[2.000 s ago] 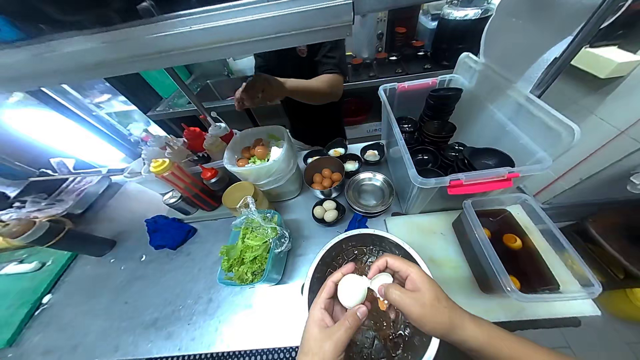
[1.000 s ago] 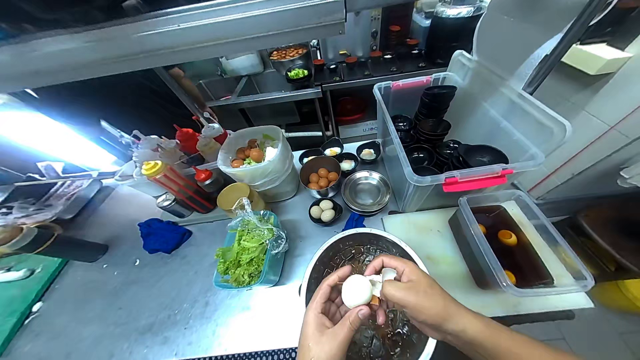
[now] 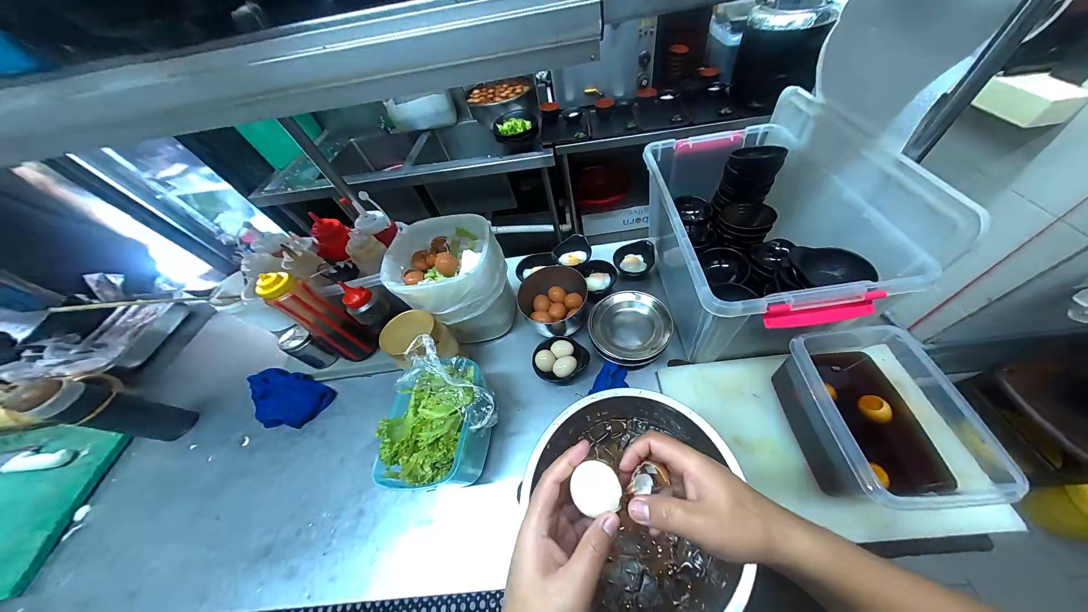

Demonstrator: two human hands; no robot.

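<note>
My left hand holds a white peeled egg between thumb and fingers, over a round white-rimmed pot of dark liquid with shell-like bits in it. Close beside it, my right hand pinches a piece of brown eggshell, white on its inner side. Beyond the pot, a small black bowl has several peeled eggs, and a metal bowl behind it has several brown eggs. To the right, a clear plastic container holds dark liquid with orange-brown eggs in it.
A blue tub of lettuce stands left of the pot, near a blue cloth and sauce bottles. Steel plates, small black dishes and a large clear bin of black bowls stand behind. A white cutting board lies under the container.
The piece of shell in my right hand has come apart from the egg in my left. The person across the counter, there two seconds ago, is out of view.
</note>
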